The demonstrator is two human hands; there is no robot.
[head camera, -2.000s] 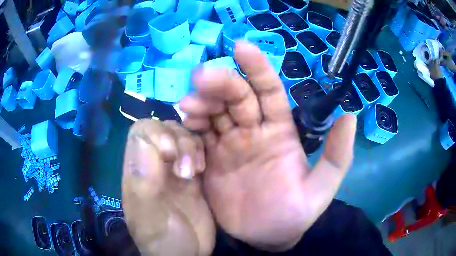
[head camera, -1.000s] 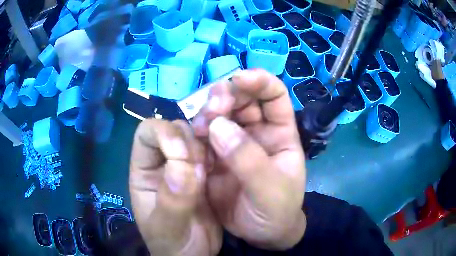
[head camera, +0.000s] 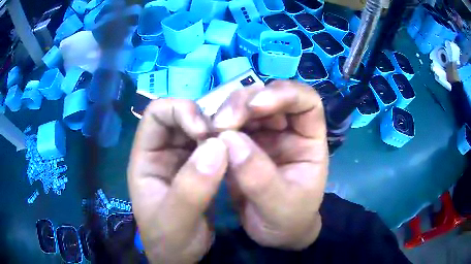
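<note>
My left hand (head camera: 168, 178) and my right hand (head camera: 279, 167), both bare, are close to the camera in the middle of the view. Their thumbs and index fingertips are pinched together and meet. Anything held between the fingertips is too small or hidden to tell. Behind the hands lies a white and black box like a screw feeder (head camera: 235, 88), partly covered by them. A dark hanging electric screwdriver (head camera: 338, 111) is just right of my right hand, partly hidden behind it.
Empty light-blue housings (head camera: 183, 32) are piled behind. Speaker units with black faces (head camera: 398, 126) stand at the right rear. A coil spring (head camera: 364, 41) hangs above. Small blue strips (head camera: 45, 167) lie heaped at left. Black drivers (head camera: 68, 242) are lower left. Another person's arm (head camera: 457, 85) is at right.
My right hand has gone from spread open to curled, and its fingertips now meet those of my left hand. The view has shifted slightly.
</note>
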